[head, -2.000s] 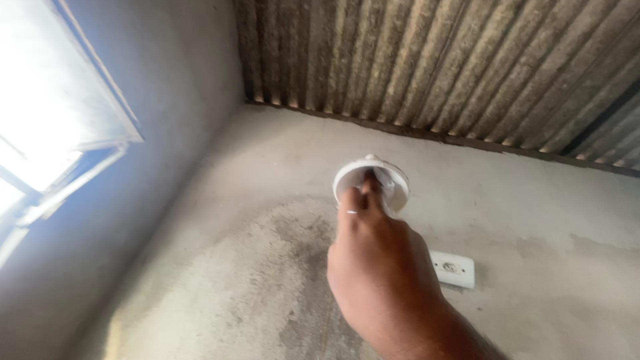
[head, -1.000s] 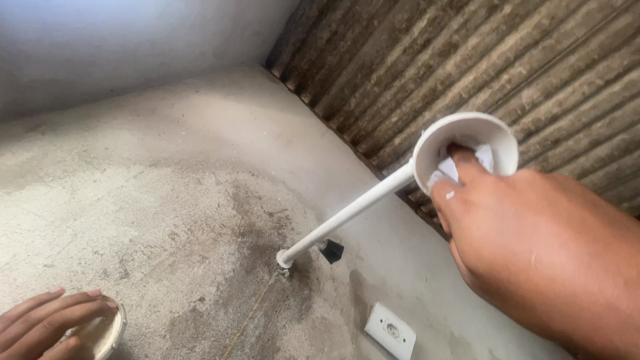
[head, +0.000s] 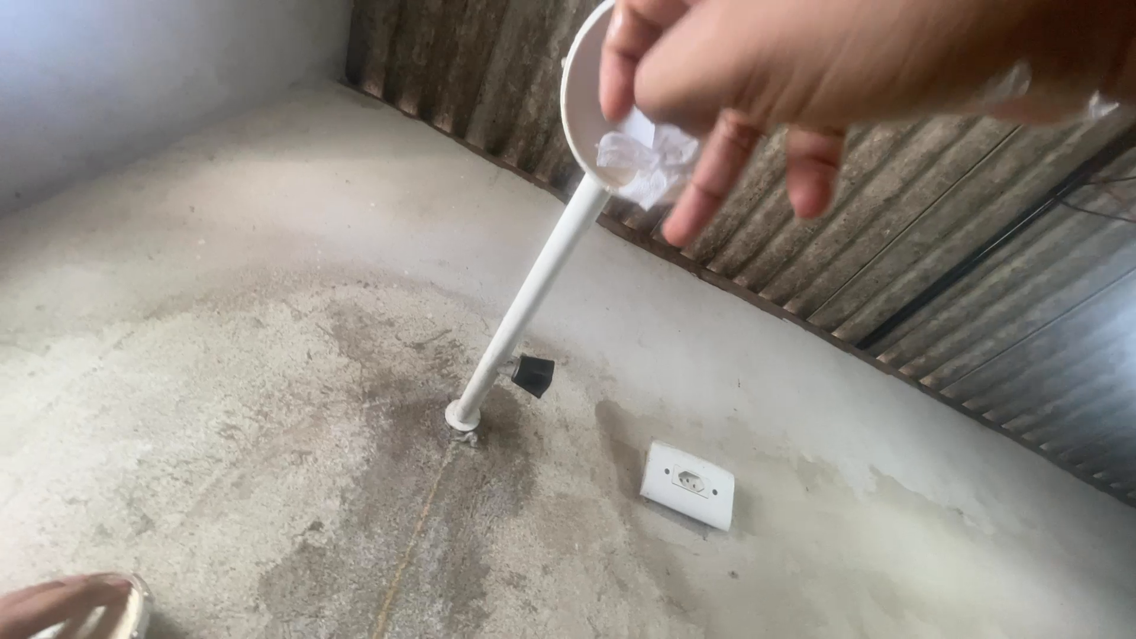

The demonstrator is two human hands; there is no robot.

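A white shower head [head: 581, 89], open and hollow on the side facing me, sits at the end of a white pipe arm [head: 532, 302] that comes out of the wall. My right hand [head: 737, 89] is at its rim, blurred, two fingers hanging free below and others reaching inside. Beside these fingers is a crumpled piece of white plastic or cloth [head: 652, 160]; whether they grip it I cannot tell. At the bottom left edge my left hand [head: 53, 603] holds a round whitish disc or cover [head: 138, 608], partly out of view.
A black knob [head: 533, 375] stands out near the pipe's base. Right of it is a white wall socket [head: 690, 485]. The stained plaster wall [head: 266, 355] meets a corrugated roof [head: 754, 222] above, and a dark cable or bar [head: 958, 284] runs along the roof.
The fingers of my right hand, bunched inside the shower head before, are now more spread, with the white piece nearer the rim. My left hand came into view after the first frame.
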